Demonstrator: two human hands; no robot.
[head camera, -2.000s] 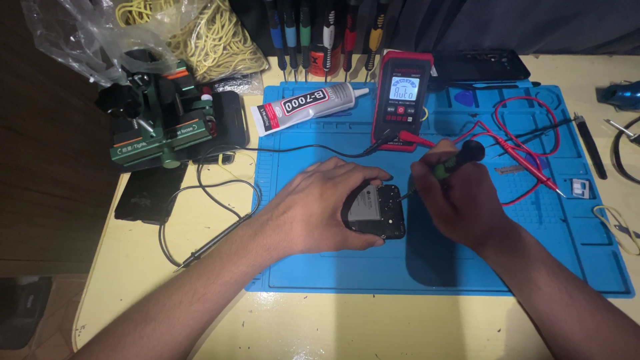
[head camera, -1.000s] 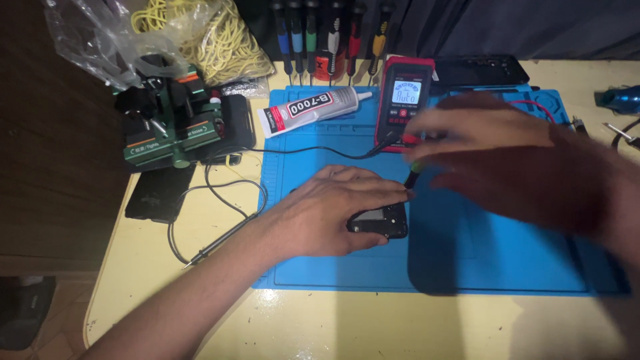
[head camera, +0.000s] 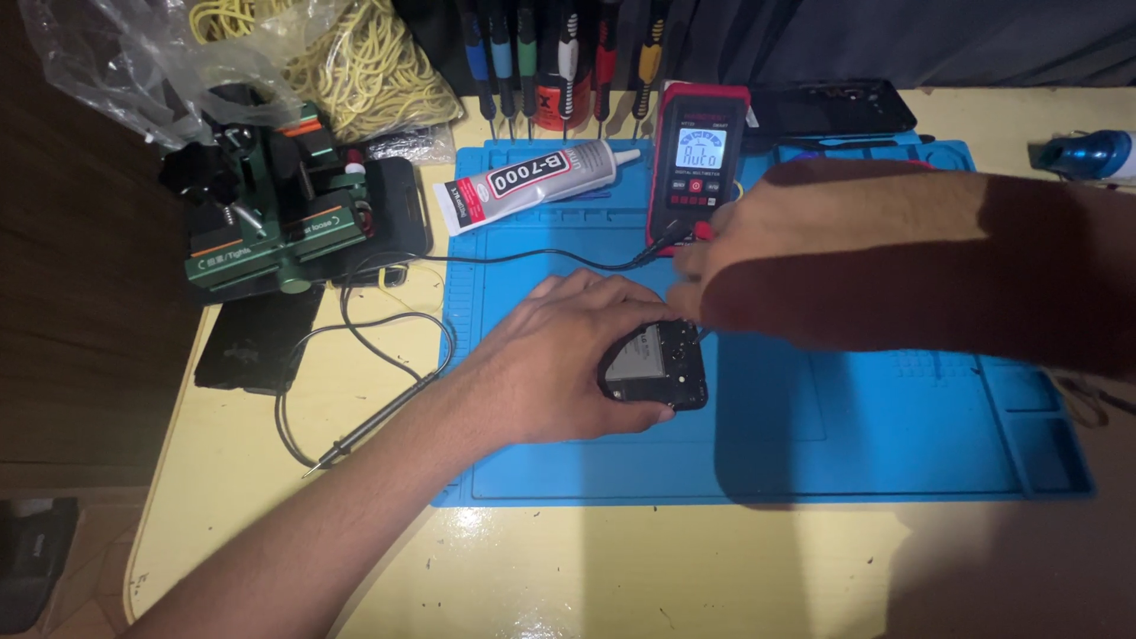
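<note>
An opened black phone (head camera: 682, 368), its battery (head camera: 639, 359) showing, is held by my left hand (head camera: 577, 355) over the blue silicone mat (head camera: 550, 470). My thumb presses its lower side and my fingers its upper side. Beyond the phone's upper right corner is my right hand (head camera: 710, 266), its fingers bent down. A thin dark tool tip seems to show below them at the phone's edge; the rest of it is hidden. Close behind my right fingers lies a red digital multimeter (head camera: 697, 160), switched on, with a black lead plugged in.
A B-7000 glue tube (head camera: 537, 185) lies left of the multimeter. Several screwdrivers (head camera: 528, 62) stand at the back. A green clamp fixture (head camera: 284, 240), a bag of yellow cords (head camera: 382, 80) and a black test probe (head camera: 373, 422) are on the left. Another phone (head camera: 825, 106) lies behind.
My right hand, blurred one second ago, is now by the phone's upper right corner. Two seconds ago it held a green-handled screwdriver at the phone's right side. My left hand has kept hold of the phone.
</note>
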